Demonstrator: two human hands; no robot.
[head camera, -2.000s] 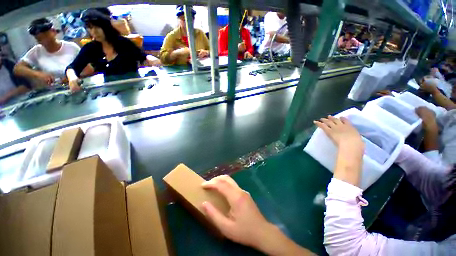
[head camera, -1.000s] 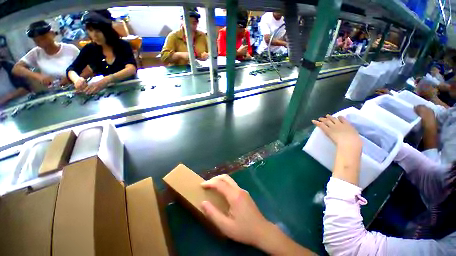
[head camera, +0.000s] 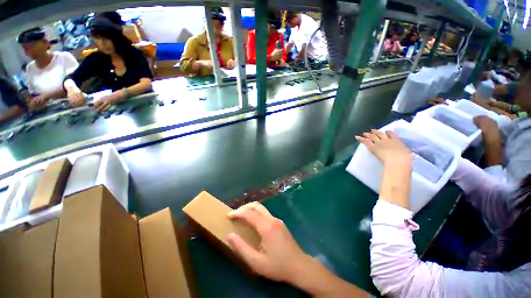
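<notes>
My right hand (head camera: 271, 241) is closed around a narrow brown cardboard box (head camera: 205, 210) on the green bench, fingers over its top and thumb on the near side. The box lies slanted, touching or nearly touching the bench. Several brown boxes (head camera: 81, 244) stand upright in a row at the lower left. Behind them a white foam tray (head camera: 117, 181) lies on the dark belt, with greyish bagged shapes and a brown box (head camera: 51, 185) between them. My left hand is not in view.
A neighbour's hand (head camera: 387, 148) in a pink sleeve rests on a white foam tray (head camera: 372, 169) at the right. More trays and hands are beyond. A green post (head camera: 346, 110) stands at the bench's back edge. People sit across the conveyor (head camera: 233, 151).
The foam tray on the belt has shifted left, partly out of the picture. The whole view has shifted slightly. My right hand keeps the same hold on the box.
</notes>
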